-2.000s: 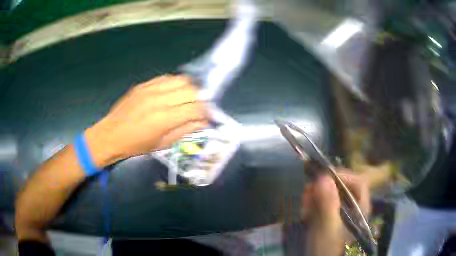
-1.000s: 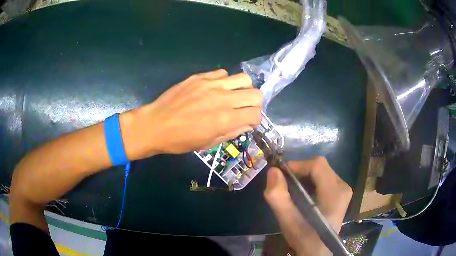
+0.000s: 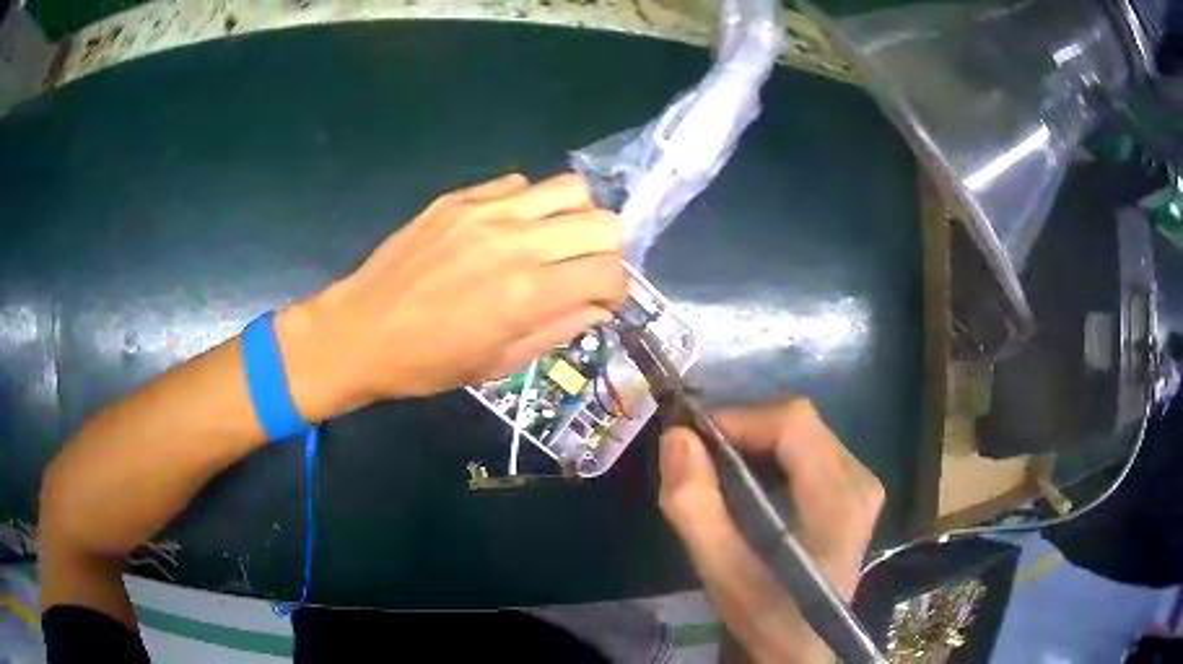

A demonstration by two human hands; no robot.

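A white socket housing [image 3: 599, 448] lies open side up on the dark green mat, with a green circuit board, a yellow block [image 3: 567, 378] and thin wires inside. My left hand [image 3: 487, 292] lies over its upper left part; the fingertips are at the board and what they touch is hidden. My right hand [image 3: 778, 506] holds a dark soldering iron [image 3: 754, 501], its tip down inside the housing near my left fingertips. A brass contact strip [image 3: 519, 481] hangs outside the housing's lower edge on a white wire. A clear plastic bag [image 3: 701, 136] with white cord runs up from the housing.
A clear fume hood [image 3: 1025, 117] stands at upper right. Below it are a black box [image 3: 1057, 337] and a wooden tray [image 3: 983, 483]. A dark crate of brass pieces [image 3: 937, 620] is at lower right. Wire bits lie at lower left. A worn pale edge [image 3: 389, 11] runs along the top.
Since two seconds ago, the iron has come from the right into the housing. Over the last second, hands and housing appear slightly further left as the view shifts; the iron stays in the housing.
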